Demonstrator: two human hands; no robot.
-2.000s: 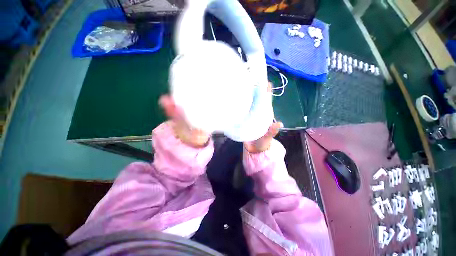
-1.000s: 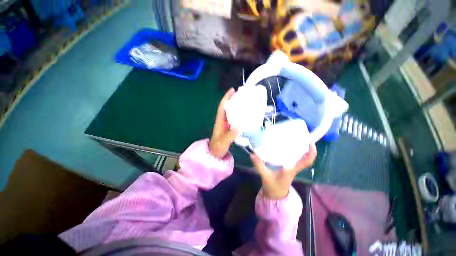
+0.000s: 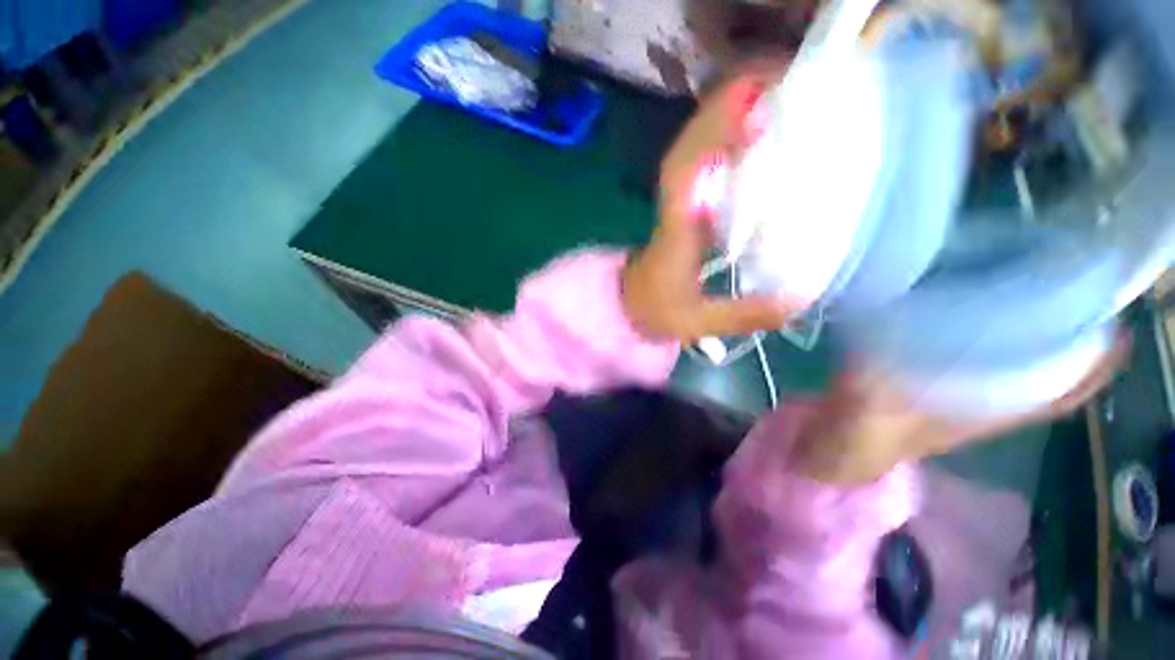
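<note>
White-and-pale-blue headphones (image 3: 908, 168) are held up close to the camera at the upper right, blurred and cut off by the picture's edge. My left hand (image 3: 702, 219) grips one white ear cup from its left side. My right hand (image 3: 902, 419) is under the other cup, blurred, with its fingers reaching along the cup's lower side. A thin white cable (image 3: 769, 374) with a small white plug (image 3: 711, 348) hangs below the left cup.
A blue bin (image 3: 567, 119) with clear bags (image 3: 474, 75) stands on the green bench (image 3: 451, 194). A brown carton (image 3: 142, 413) is at the lower left. A black mouse (image 3: 902, 583), small white parts (image 3: 1005, 634) and a tape roll (image 3: 1135, 502) are at the lower right.
The headphones have moved right and closer to the camera, with the cups turned and spread apart. Both hands still hold them. The view has shifted, and the cable now hangs below the left cup.
</note>
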